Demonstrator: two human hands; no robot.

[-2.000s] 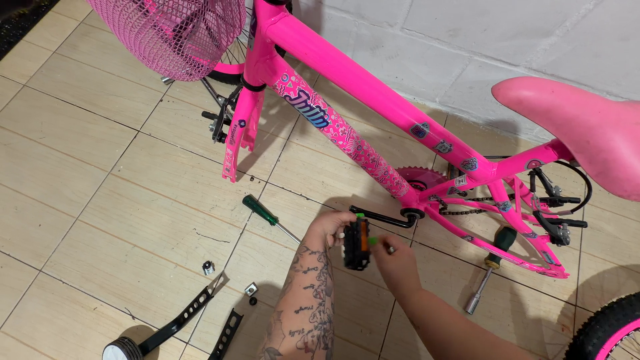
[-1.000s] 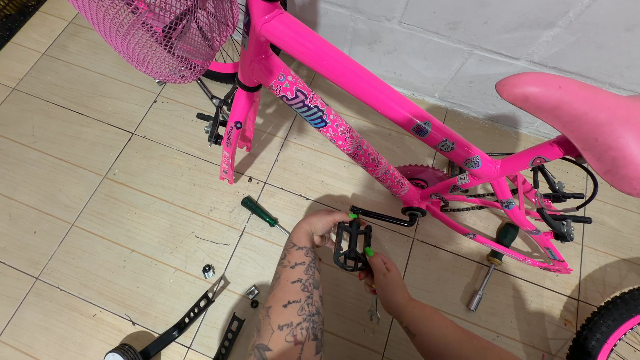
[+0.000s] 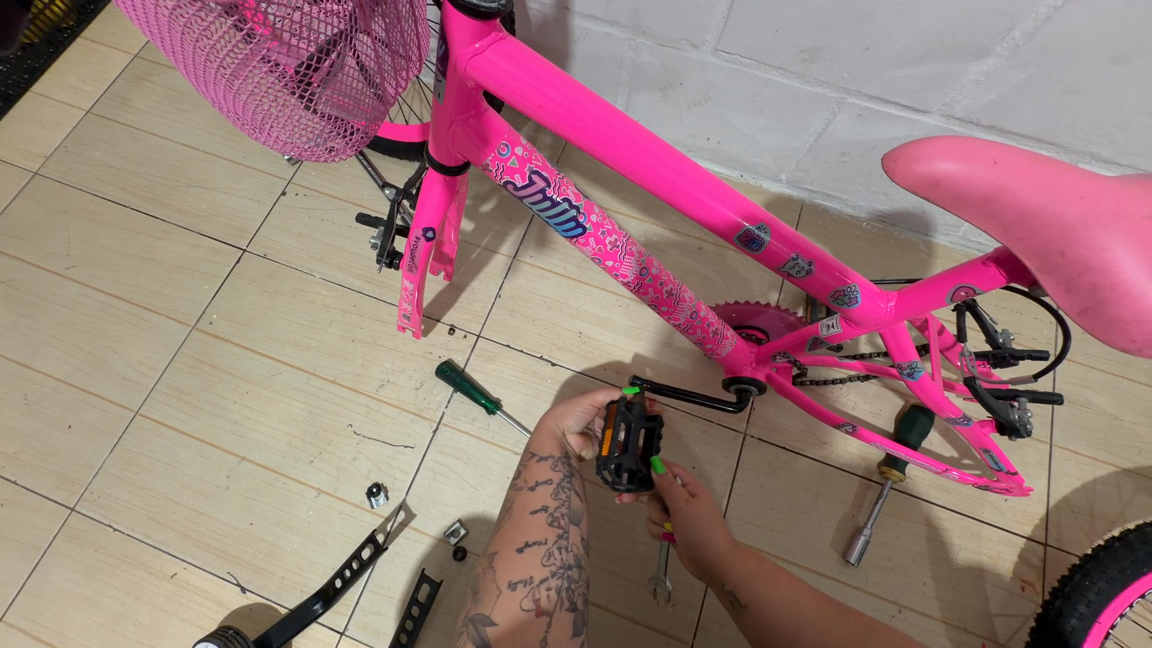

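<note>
My left hand (image 3: pixel 583 421) grips a black plastic bicycle pedal (image 3: pixel 627 447) with an orange reflector, its threadless-looking top by the tip of the black crank arm (image 3: pixel 688 394); whether the axle is in the crank, I cannot tell. My right hand (image 3: pixel 688 517) has its thumb on the pedal's lower right side and holds an open-end wrench (image 3: pixel 663 576), its jaw pointing down. The crank joins the pink bicycle frame (image 3: pixel 639 261) at the bottom bracket, beside a pink chainring (image 3: pixel 760 319).
A green-handled screwdriver (image 3: pixel 468 387) lies left of my hands, a nut driver (image 3: pixel 886 495) to the right. Small metal parts (image 3: pixel 456 532) and black slotted stays (image 3: pixel 346 576) lie lower left. A loose wheel (image 3: pixel 1098 585) is lower right; a grey block wall (image 3: pixel 855 81) stands behind.
The pedal has turned in my hands, so its orange reflector shows again, on the left side. Both hands have stayed close to the end of the crank arm.
</note>
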